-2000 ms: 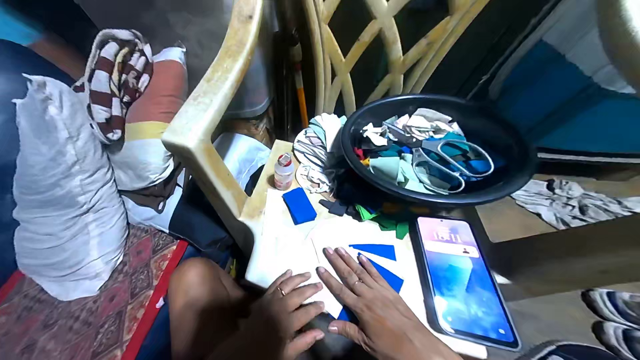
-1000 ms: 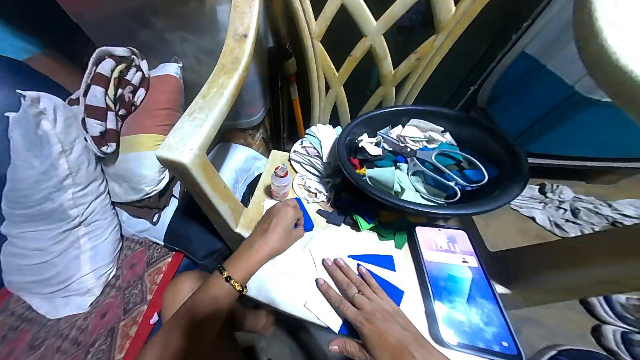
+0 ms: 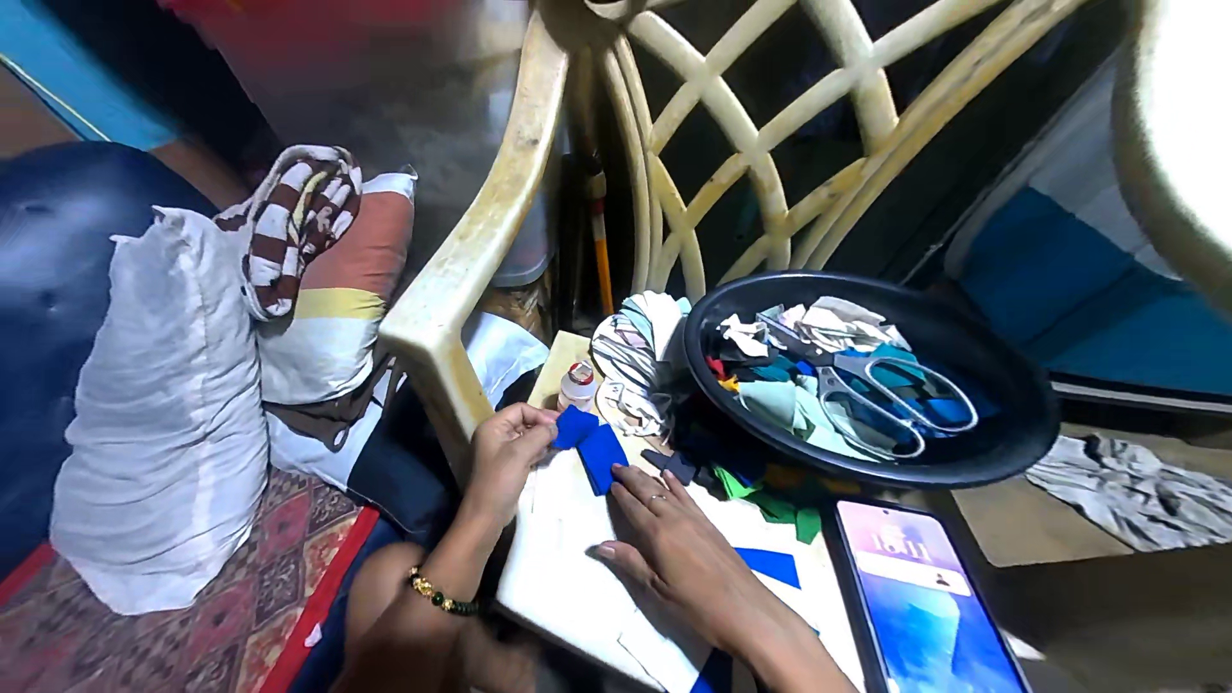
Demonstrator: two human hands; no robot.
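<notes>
My left hand (image 3: pixel 510 457) pinches a blue fabric piece (image 3: pixel 575 426) between thumb and fingertips. Beside it lies another blue piece (image 3: pixel 603 459) on the plastic chair seat, touched by the fingertips of my right hand (image 3: pixel 674 549). That hand rests flat over white sheets (image 3: pixel 568 549). A blue piece (image 3: pixel 770 566) shows to its right. Behind the blue pieces stands a small bottle (image 3: pixel 577 387). A black basin (image 3: pixel 1020 433) holds fabric scraps and scissors (image 3: pixel 900 409). Dark scraps (image 3: pixel 674 465) and green scraps (image 3: pixel 784 510) lie near the basin.
A smartphone (image 3: pixel 934 606) with a lit screen lies at the seat's right. The chair's armrest (image 3: pixel 481 241) rises at left, its lattice back (image 3: pixel 760 144) behind. A striped cloth bundle (image 3: pixel 640 337) touches the basin. Pillows (image 3: pixel 173 414) stand at far left.
Earlier both hands lay near the white sheets. My left hand moved up to the blue stack near the bottle and now holds a piece. My right hand has shifted toward that stack.
</notes>
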